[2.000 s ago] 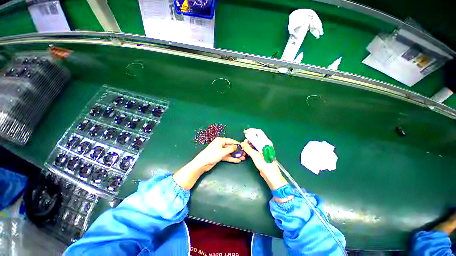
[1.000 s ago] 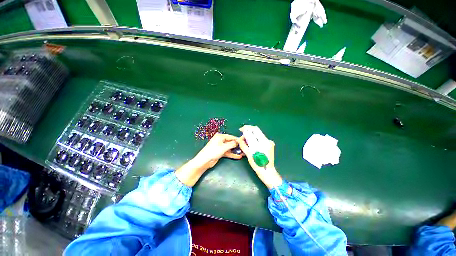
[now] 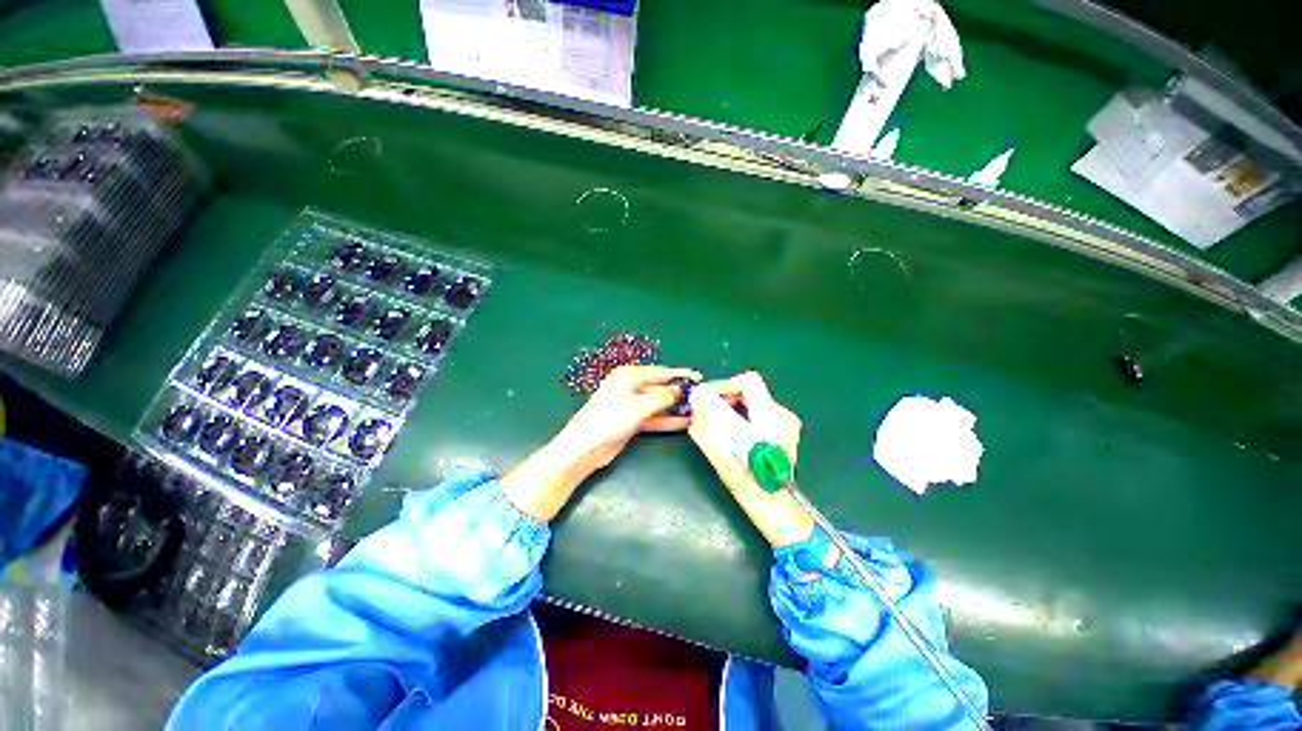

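My left hand (image 3: 624,417) holds a small dark round module (image 3: 683,399) between its fingertips. My right hand (image 3: 748,440) grips a white pen-shaped tool with a green fitting (image 3: 771,466), its front end at the module; the tip is too small to make out. A thin pale hose (image 3: 885,596) runs from the fitting along my right forearm. A loose pile of tiny reddish parts (image 3: 611,360) lies on the green bench just beyond my left hand. A clear blister tray (image 3: 478,271) with rows of dark modules lies at the left.
A stack of clear trays (image 3: 72,236) stands at the far left. White wipes (image 3: 928,444) lie right of my hands, with a small dark part (image 3: 1131,369) farther right. A metal rail (image 3: 671,140) runs along the back. Another person's blue sleeve (image 3: 1239,704) shows at the lower right.
My right hand has tilted the tool, so its front end now points at the module between my hands. My left hand still holds the module. The camera view has shifted slightly.
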